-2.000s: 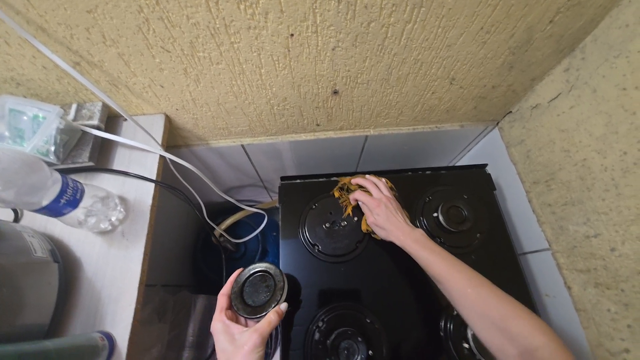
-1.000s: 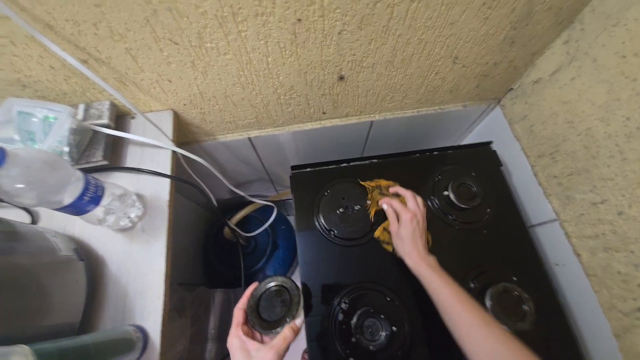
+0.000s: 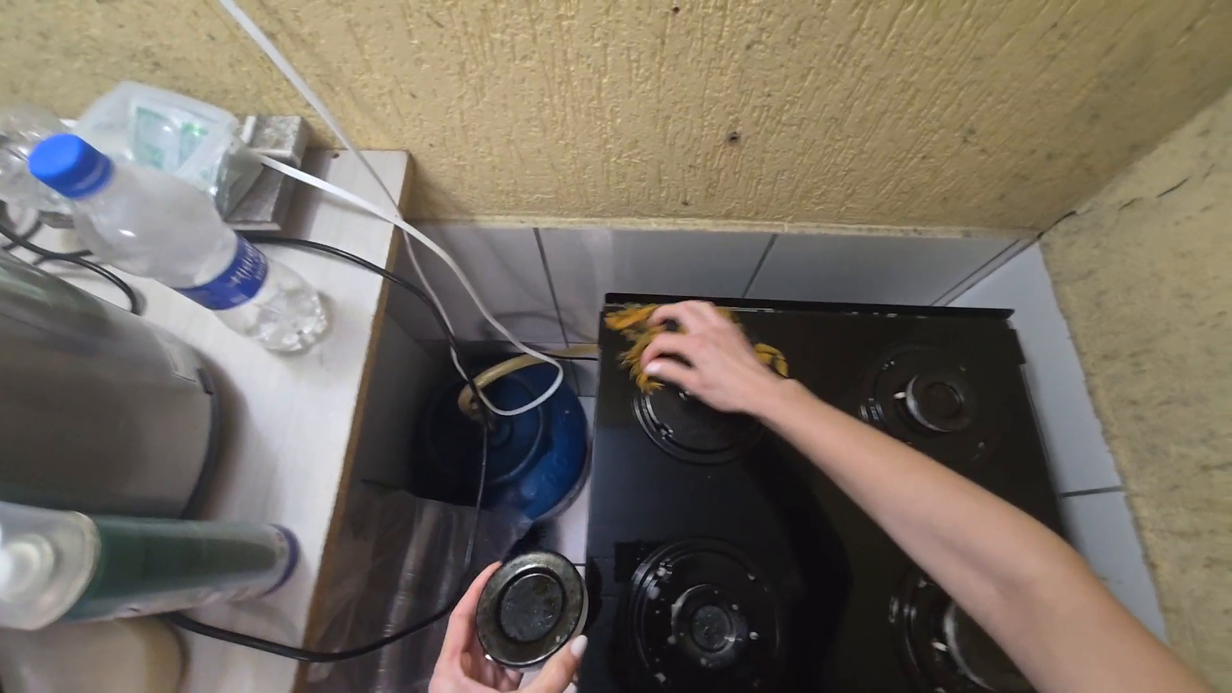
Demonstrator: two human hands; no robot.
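Observation:
My left hand [image 3: 500, 650] holds a round, dark metal burner cap [image 3: 531, 608] by its rim, beside the left edge of a black gas stove top [image 3: 808, 472]. With bent fingers, my right hand [image 3: 707, 356] presses a yellow-orange cloth [image 3: 635, 337] on the stove's back left corner, partly over the back left burner seat [image 3: 688, 423], which has no cap on it. A capped burner [image 3: 936, 400] sits at the back right. Another burner [image 3: 710, 626] at the front left has white spots around it. My right forearm partly hides the front right burner [image 3: 967, 635].
Left of the stove, a blue gas cylinder [image 3: 539, 462] with a hose stands low in the gap, with white and black cables hanging over it. A light countertop [image 3: 289, 404] holds a plastic water bottle [image 3: 154, 226], a metal appliance [image 3: 87, 395] and a green container [image 3: 183, 563]. Textured walls [image 3: 722, 115] enclose the corner.
My right hand and the cloth have moved from the right side of the back left burner seat to its back left side. My left hand still holds the burner cap.

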